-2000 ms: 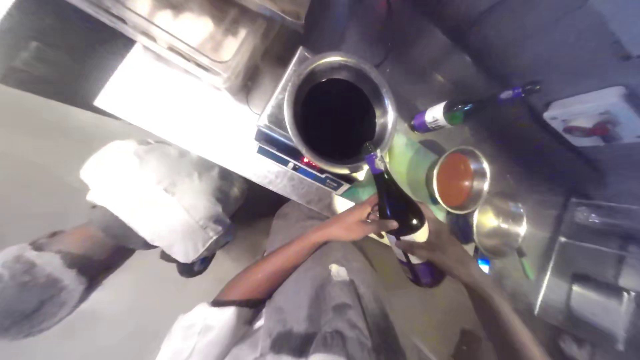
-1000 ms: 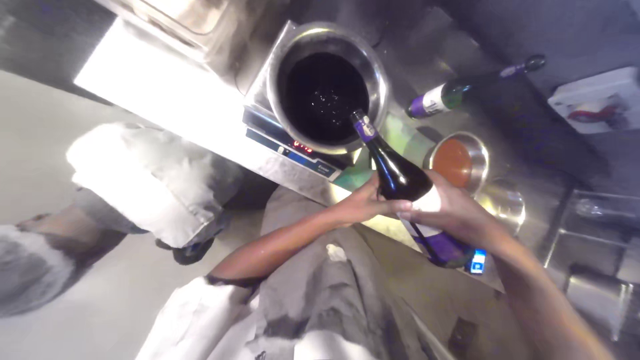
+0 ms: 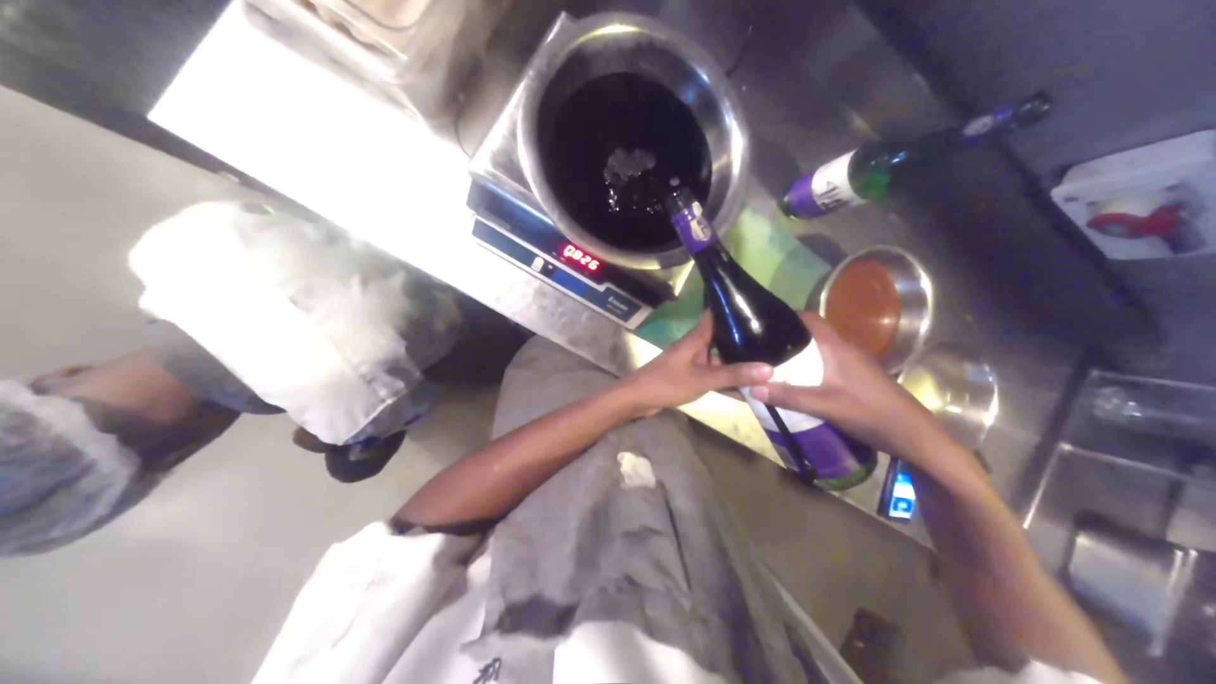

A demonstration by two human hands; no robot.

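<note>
Both my hands grip a dark glass wine bottle (image 3: 750, 309) with a purple and white label. It is tilted, its mouth over the inside of a large steel bowl (image 3: 727, 142). Dark liquid (image 3: 608, 123) fills much of that bowl, and its surface is disturbed near the bottle's mouth. My left hand (image 3: 689, 370) holds the bottle's body from the left, my right hand (image 3: 841, 385) from the right, lower down. The bowl rests on a digital scale (image 3: 551, 252) with a lit red display.
Another bottle (image 3: 855, 179) lies on the steel counter. A steel bowl of orange-red sauce (image 3: 864, 304), a smaller steel bowl (image 3: 955, 389), a lit device (image 3: 901, 494) and a white tray (image 3: 1140, 199) are at the right. A person in an apron (image 3: 275, 304) stands at left.
Two seconds ago both hands held the same bottle tilted at the bowl. The dark liquid's surface, smooth then, now shows ripples and bubbles. The lit device shows more fully beside my right forearm.
</note>
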